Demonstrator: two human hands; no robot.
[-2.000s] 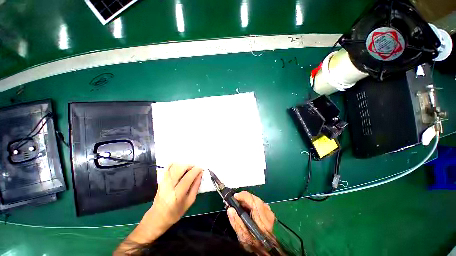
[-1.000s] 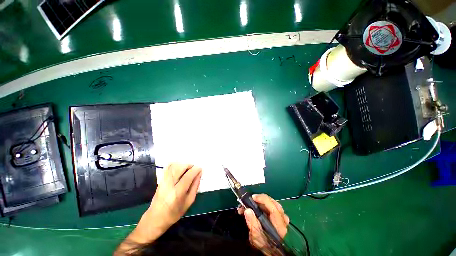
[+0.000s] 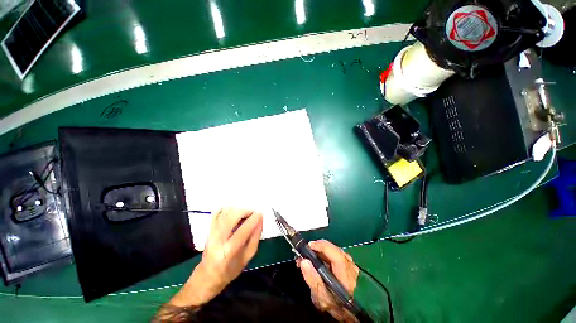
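My left hand (image 3: 232, 243) is over the lower edge of the white sheet (image 3: 252, 170), its fingertips pinched on the end of a thin black lead wire (image 3: 180, 211). The wire runs from the oval ring of the black back shell (image 3: 126, 252), left of the sheet. The shell's left side looks raised. My right hand (image 3: 331, 271) holds the soldering iron (image 3: 316, 262) like a pen, its metal tip just right of my left fingertips. Any contact between tip and wire cannot be told.
More black shells (image 3: 35, 240) lie at the far left. A solar panel (image 3: 41, 31) is at the upper left. The iron stand with yellow sponge (image 3: 405, 171), black box (image 3: 477, 126), fan (image 3: 472, 28) and cream cylinder (image 3: 414, 74) stand at the right. A pale tube (image 3: 499, 211) curves along the front edge.
The shell beside the sheet has shifted left and tilted, pulling its wire straighter. The iron moved right, then back a little towards my left fingertips. The whole view has also shifted.
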